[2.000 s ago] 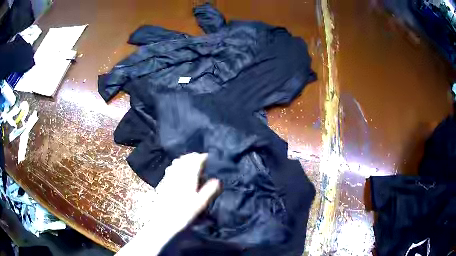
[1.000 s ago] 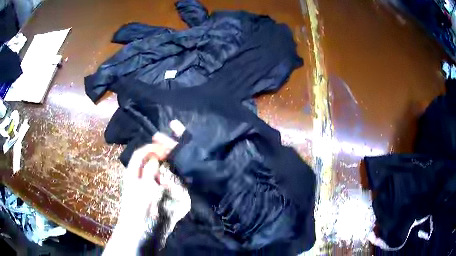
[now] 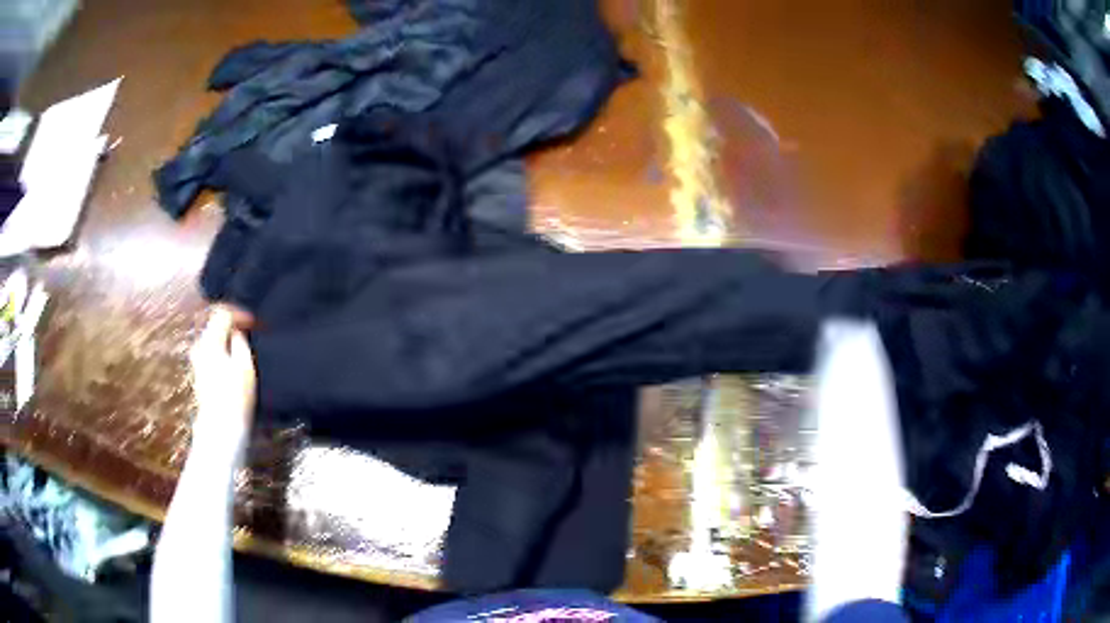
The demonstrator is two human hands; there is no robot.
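A black jacket (image 3: 365, 316) lies across the table in front of me, with one sleeve (image 3: 584, 310) stretched out straight to the right and blurred. My left hand (image 3: 231, 353) grips the jacket's left edge. My right hand (image 3: 846, 329) is at the sleeve's right end; its fingers are hidden by black cloth and only the forearm shows clearly. A second, creased shiny black garment (image 3: 402, 61) lies behind, with a small white label (image 3: 325, 133).
A black garment heap (image 3: 974, 365) with a thin pale strip (image 3: 980, 469) is at the right. Part of a blue bin (image 3: 1004, 590) shows below it. White sheets (image 3: 61, 164) and narrow strips (image 3: 24, 341) lie at the table's left edge.
The near jacket's bunched shiny part is now a straight matte sleeve drawn rightwards. My left hand moved left; my right forearm came into view. The whole view shifted.
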